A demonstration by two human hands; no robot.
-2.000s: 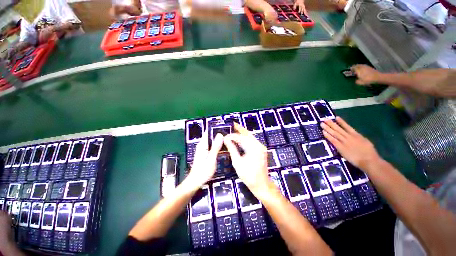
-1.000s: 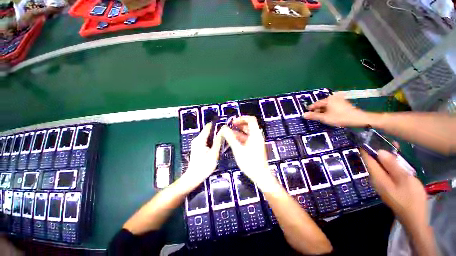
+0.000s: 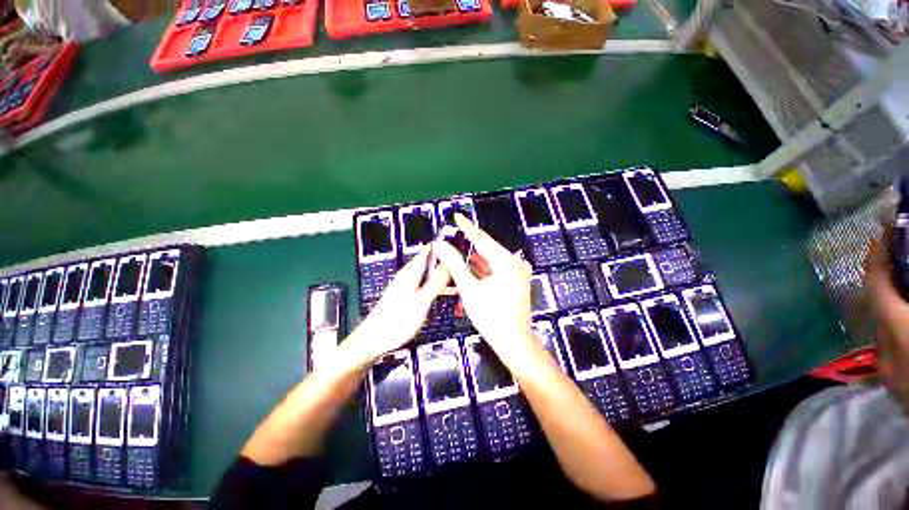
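My left hand (image 3: 404, 304) and my right hand (image 3: 493, 294) meet above the upper left of the phone tray (image 3: 498, 221). Their fingertips pinch a small dark phone part (image 3: 459, 242). Most of it is hidden by my fingers, so its shape is unclear. The tray under my hands has upright rows of keypad phones (image 3: 447, 374) and a sideways middle row. Two top-row pockets look glossy black and empty. A single phone with a pale lower section (image 3: 325, 317) lies just left of the tray.
A second full phone tray (image 3: 184, 339) is at the left. The green belt (image 3: 399, 129) crosses beyond, with a dark unit (image 3: 713, 122) on it. Red trays (image 3: 289, 32) and a cardboard box (image 3: 565, 30) stand on the far side. Another person's hand (image 3: 882, 299) holds a dark phone at the right edge.
The other person's hands have left the tray's right side, and a top-row pocket there is now empty. Another top-row pocket near my right hand emptied earlier. My hands stay together over the tray.
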